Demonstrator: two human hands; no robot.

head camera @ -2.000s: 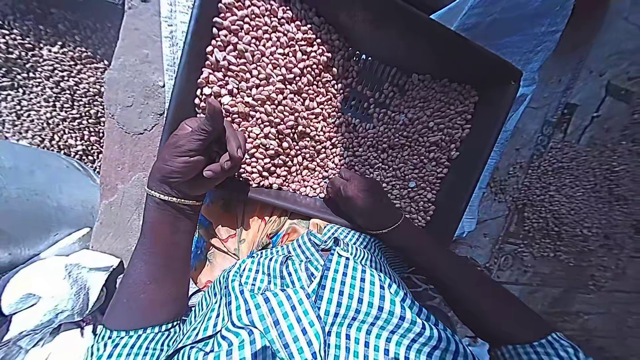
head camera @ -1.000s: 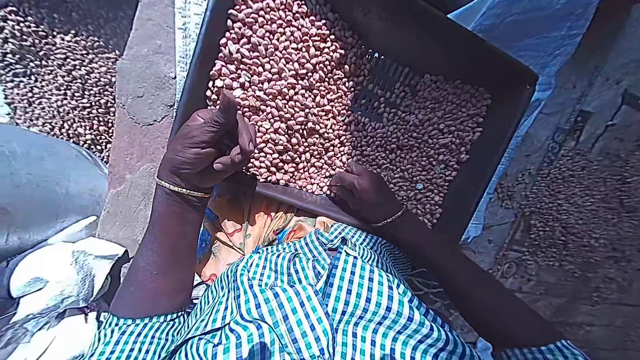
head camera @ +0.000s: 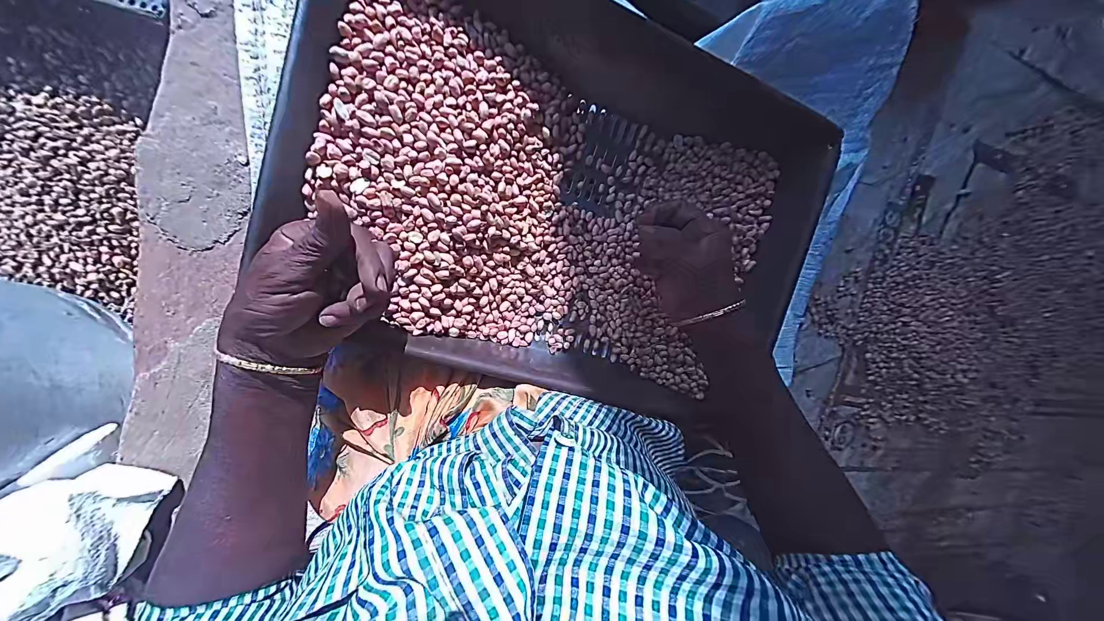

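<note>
Shelled peanuts [head camera: 448,190] lie in a dark plastic crate [head camera: 690,78] with a slotted base, which shows through near the middle. Sun falls on the left part and shade on the right. At the crate's near left corner is my left hand [head camera: 306,289], its fingers curled and thumb raised; whether anything is between them cannot be told. My right hand [head camera: 690,259] is over the shaded peanuts in the right part, fingers bent down toward them. Its fingertips are in shadow, so a held peanut cannot be made out.
Left of the crate, a stone edge [head camera: 194,164] separates it from another heap of peanuts [head camera: 69,190] and a metal vessel [head camera: 60,379]. A white sack [head camera: 78,526] lies at the lower left. Blue-white sheeting [head camera: 828,52] shows behind the crate, and small scattered pieces [head camera: 940,328] cover the ground at right.
My right hand has moved from the crate's near edge to the right and farther in, over the shaded peanuts. The left hand keeps its place at the near left corner.
</note>
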